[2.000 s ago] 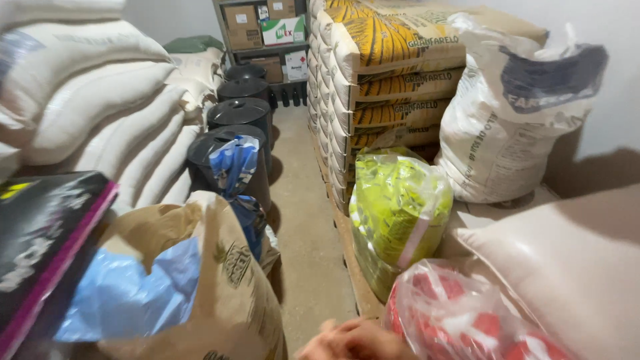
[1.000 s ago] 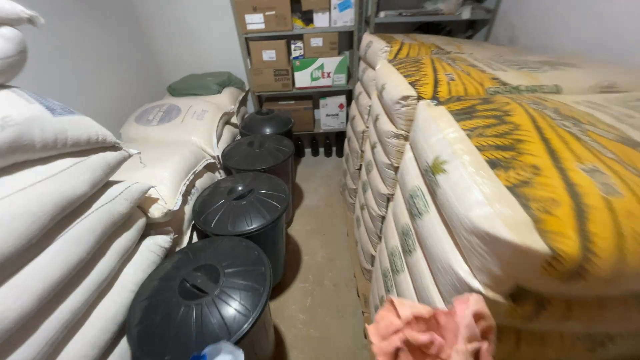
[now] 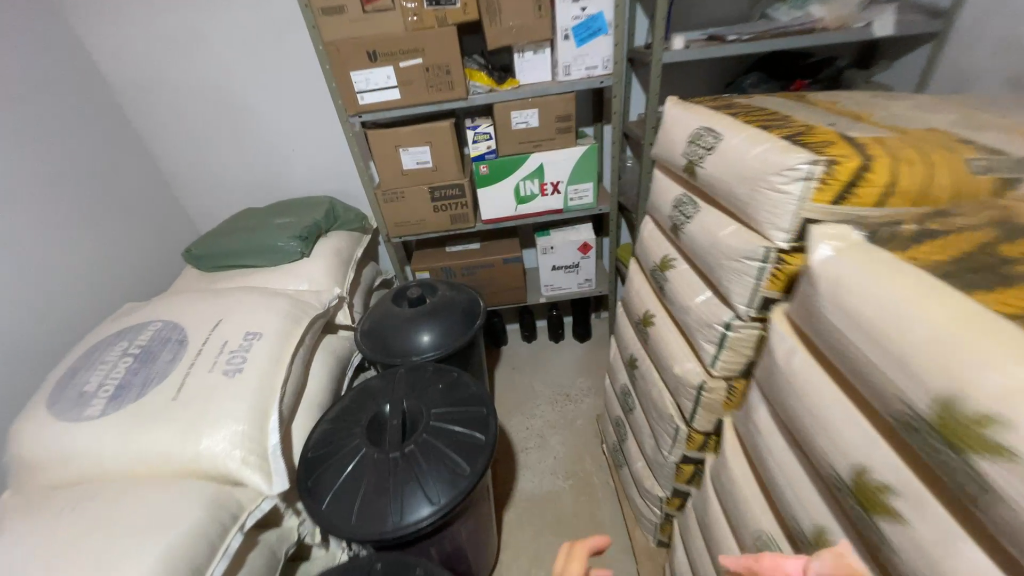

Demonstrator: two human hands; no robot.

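My left hand (image 3: 582,557) shows at the bottom edge, its fingers bent and a little apart, with nothing seen in them. Farther right, part of my right hand (image 3: 792,562) reaches in from below, in front of the stacked sacks; most of it is cut off and its grip is hidden. To the left of both hands stand black lidded plastic bins (image 3: 398,452) in a row. Pale full sacks (image 3: 704,304) are piled high on the right, some with yellow and black printed faces. More white sacks (image 3: 160,384) lie on the left, a folded green sack (image 3: 280,232) on top.
A concrete floor aisle (image 3: 552,432) runs between the bins and a wooden pallet edge (image 3: 620,496) under the right stack. Metal shelving (image 3: 488,104) with cardboard boxes stands at the far end, dark bottles (image 3: 556,324) beneath it. Another shelf unit (image 3: 800,40) stands behind the sacks.
The view has moved forward along the aisle. The shelving and far bins look nearer; the open paper sack and green and red bags from two seconds ago are out of view. Two hands now show.
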